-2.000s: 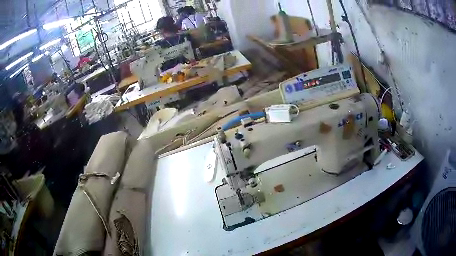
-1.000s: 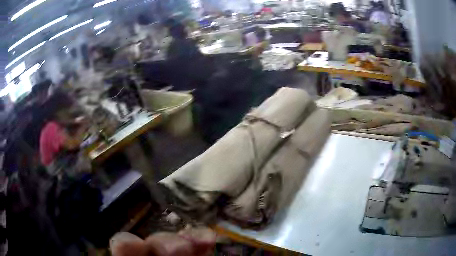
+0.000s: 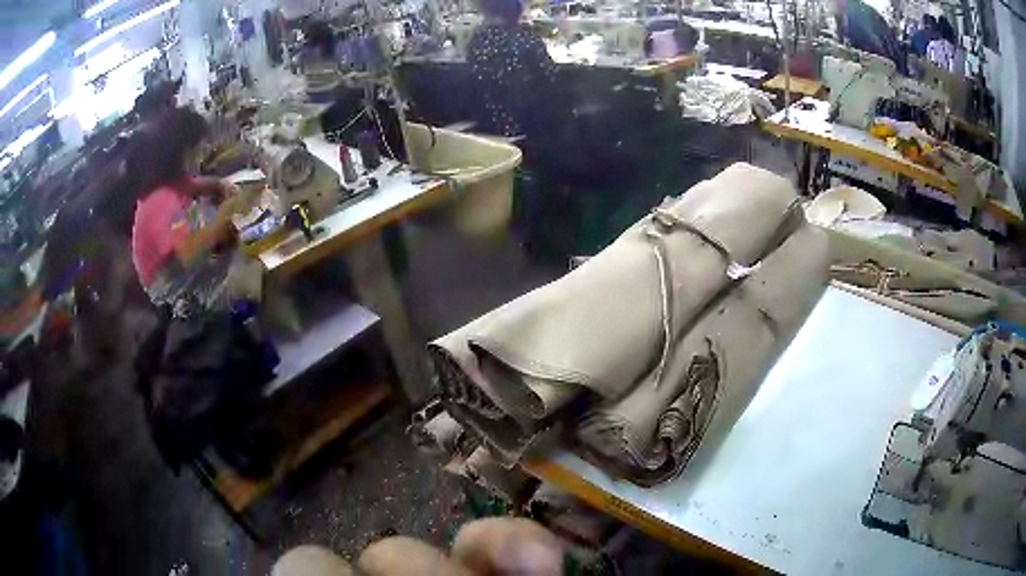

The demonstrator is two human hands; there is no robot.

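Two thick beige cloth bundles (image 3: 630, 298) lie side by side on the left end of the white sewing table (image 3: 788, 450). A narrow beige strip is knotted round the left one, and a small white tag shows near it. The near ends show folded, layered edges. Fingertips, seemingly of my left hand (image 3: 422, 554), show at the bottom edge, below and left of the bundles and apart from them. The rest of that hand is cut off. My right hand is out of the picture. The sewing machine (image 3: 970, 433) is partly cut off at the right.
At the left a person in a pink top (image 3: 169, 242) sits at another sewing machine (image 3: 302, 180). A cream tub (image 3: 478, 186) stands beside that table. Behind are a dark-clothed person (image 3: 509, 68), white cloth (image 3: 720, 99) and another machine table (image 3: 900, 152). Dark cloth scraps hang below the bundles.
The view has swung left, so the bundles sit more centrally and the machine has moved to the right edge. The fingertips, absent two seconds ago, have shown at the bottom since one second ago.
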